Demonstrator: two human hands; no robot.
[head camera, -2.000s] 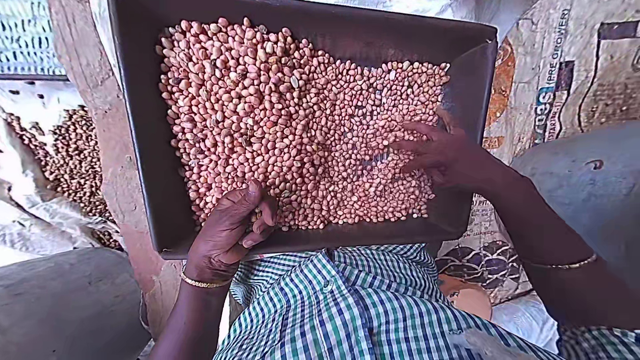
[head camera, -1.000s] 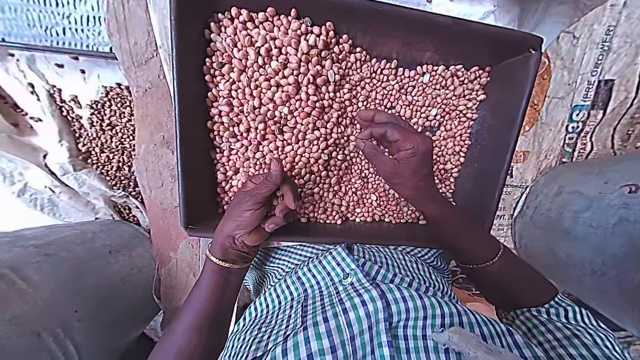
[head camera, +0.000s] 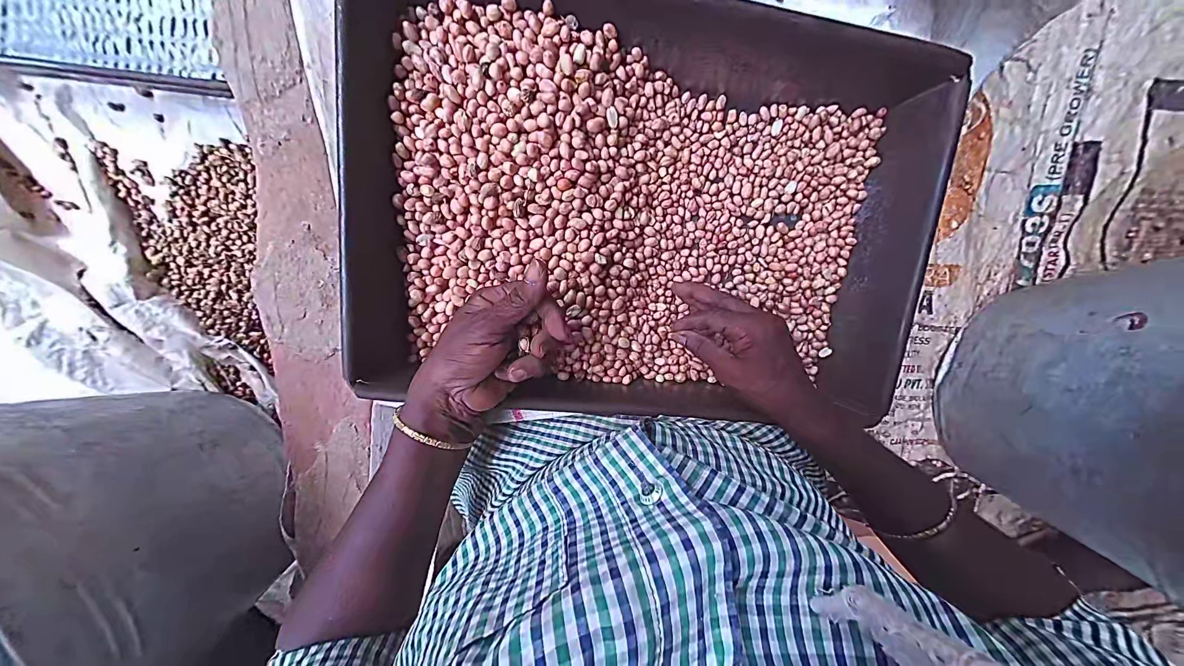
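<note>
A dark rectangular tray (head camera: 370, 277) holds a wide layer of pinkish shelled peanuts (head camera: 518, 176), larger on the left and smaller on the right. My left hand (head camera: 490, 347) is over the tray's near edge, palm partly up, its fingers curled around a few peanuts or bits in the palm. To the right, my right hand (head camera: 740, 342) is low over the smaller peanuts, thumb and fingers slightly apart, with nothing plainly between them. Whether its fingertips touch the peanuts cannot be told.
Left of the tray runs a reddish stone ledge (head camera: 305, 277). Beyond it, a pile of brown nuts or seeds (head camera: 208, 240) lies on white sheeting. Grey rounded surfaces (head camera: 129, 518) flank both sides. A printed sack (head camera: 1008, 213) is at the right.
My right hand has moved from the right part of the peanuts toward my left hand and the tray's near side. My left hand stays curled near the near edge. The view has shifted.
</note>
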